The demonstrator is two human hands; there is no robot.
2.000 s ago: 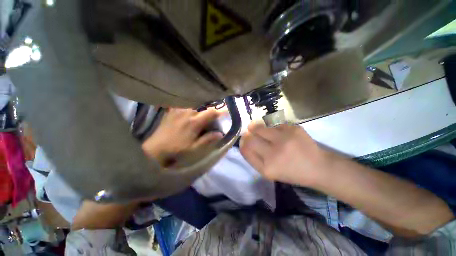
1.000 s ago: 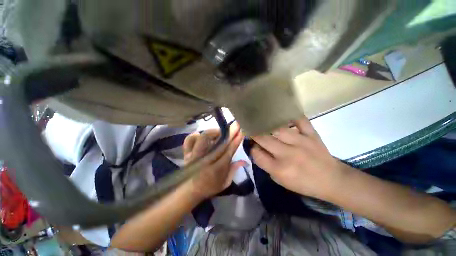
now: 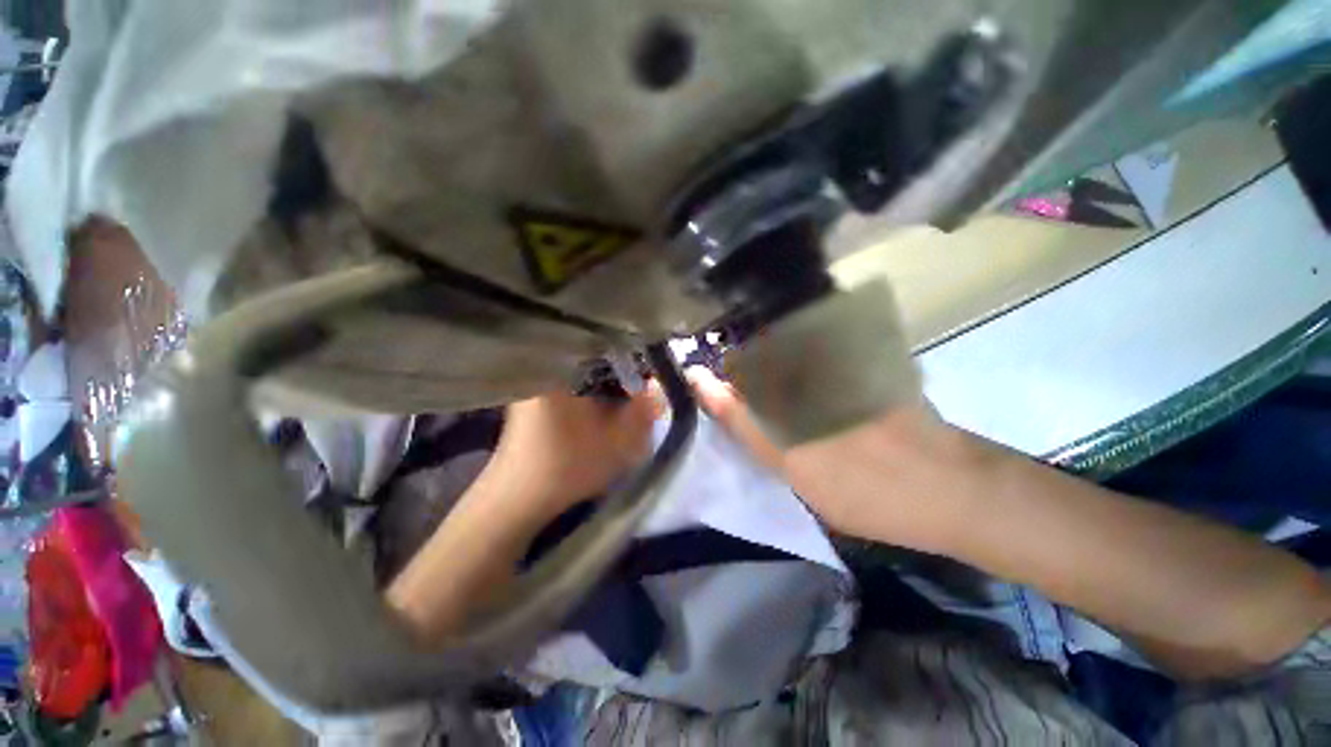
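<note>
The cream sewing machine head [image 3: 438,350] with its yellow warning triangle [image 3: 569,248] fills the upper middle. Small shiny metal parts, the presser foot area [image 3: 698,350], show under it. A light grey-white garment panel with navy strips [image 3: 730,504] hangs from there towards my lap. My left hand [image 3: 569,438] is under the head, just left of the presser foot, partly hidden by the machine; its fingertips are hard to see. My right hand [image 3: 832,453] lies at the cloth's right edge with a fingertip beside the presser foot, partly covered by a square plate.
The white table [image 3: 1124,336] with a green edge [image 3: 1241,387] runs to the right. A pink pen or marker [image 3: 1044,207] and a small pale tag [image 3: 1149,183] lie on the machine bed. White cloth [image 3: 161,132] drapes over the head's left end. A red and pink basket or bag [image 3: 88,613] is at left.
My left hand has moved from lying flat on the cloth to up under the head. More pale cloth now shows below my hands. The view has shifted, showing more of the draped white cloth.
</note>
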